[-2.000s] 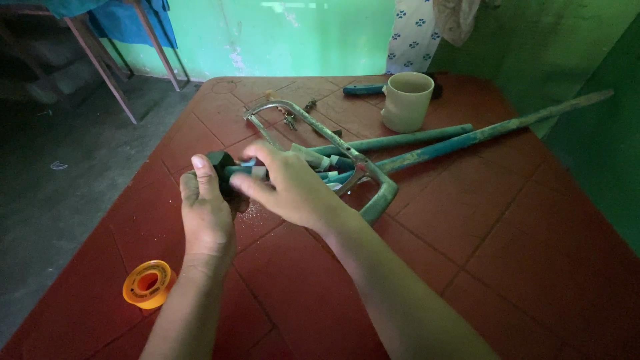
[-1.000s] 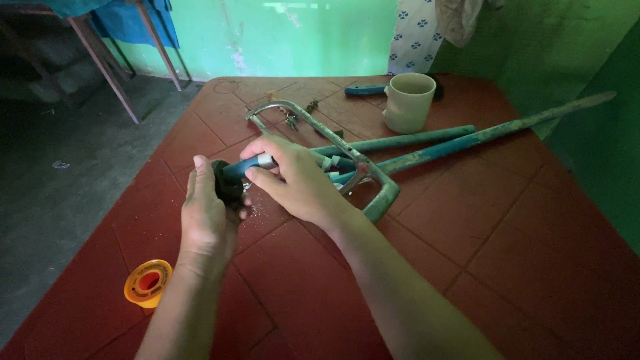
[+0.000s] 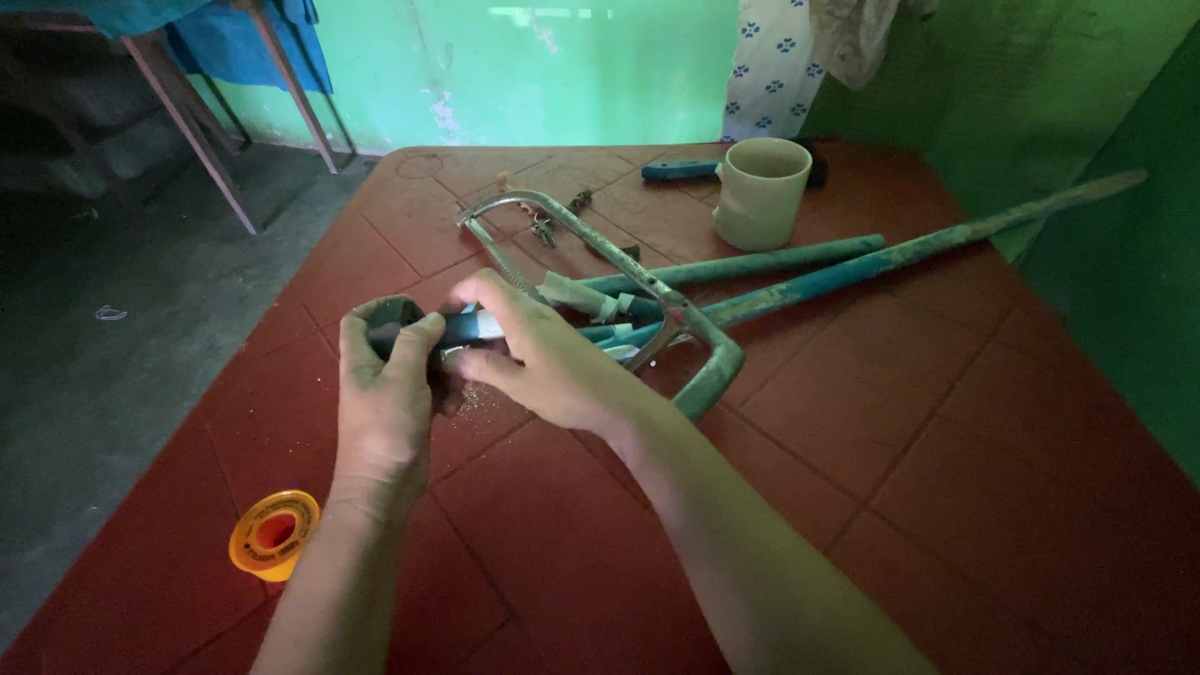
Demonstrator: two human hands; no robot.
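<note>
My left hand (image 3: 384,375) is closed around a black fitting (image 3: 398,323), thumb on its near side. A short blue pipe piece (image 3: 461,328) with a white wrapped end joins it on the right. The fingers of my right hand (image 3: 525,347) curl round this pipe piece, partly hiding it. Just beyond lies a hacksaw (image 3: 600,244) with a metal frame, resting over blue-green pipes (image 3: 844,281) and short pipe pieces (image 3: 577,295). An orange tape spool (image 3: 275,534) stands left of my left forearm.
A beige mug (image 3: 764,192) stands at the back right, in front of a blue-handled tool (image 3: 680,171). Small metal pieces (image 3: 544,228) lie behind the hacksaw. One long pipe reaches past the right edge of the red table (image 3: 797,544). Green walls rise behind.
My right hand's fingers have shifted along the short pipe piece, which showed more of its length one second ago. My left hand still holds the black fitting.
</note>
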